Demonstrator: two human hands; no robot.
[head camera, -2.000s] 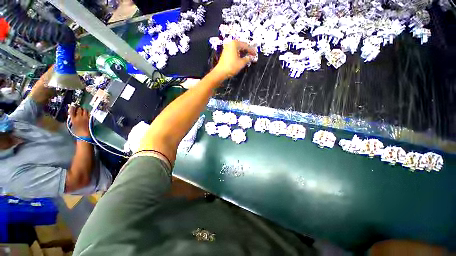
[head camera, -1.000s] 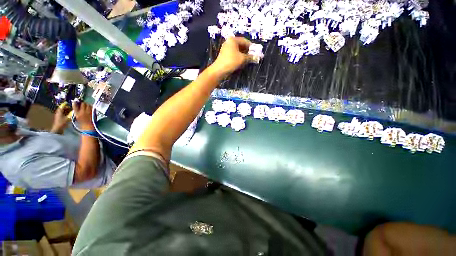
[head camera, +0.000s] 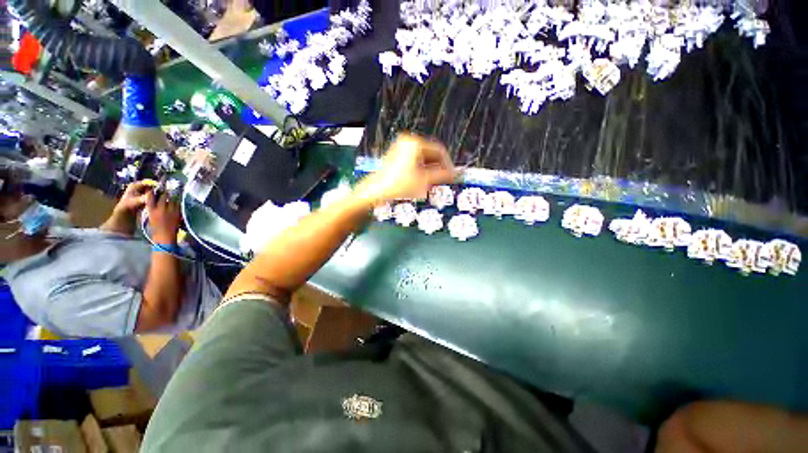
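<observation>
My left hand (head camera: 415, 166) is blurred, over the blue belt edge rail (head camera: 549, 184) and the left end of the parts row. Its fingers are curled with a gap, and no part shows in it. White moulded parts, such as this one (head camera: 582, 219), line the green mat (head camera: 532, 292) along the rail; the leftmost ones are partly hidden by my left hand. Another white part (head camera: 462, 227) sits in the lower short row. A large heap of white parts (head camera: 532, 53) lies on the black belt (head camera: 567, 142). My right hand is out of view; only a forearm shows at the lower right.
A black box (head camera: 232, 177) and a white lump (head camera: 273, 223) are at the left, beside a sloping metal post (head camera: 199, 57). A person (head camera: 89, 274) works there under a fume duct (head camera: 139, 97). Tiny screws (head camera: 416, 281) lie on the mat. Cartons (head camera: 120, 403) are at lower left.
My left hand has come from the heap with a white part, down to the mat's rows. One more part now stands at the right end of the lower short row.
</observation>
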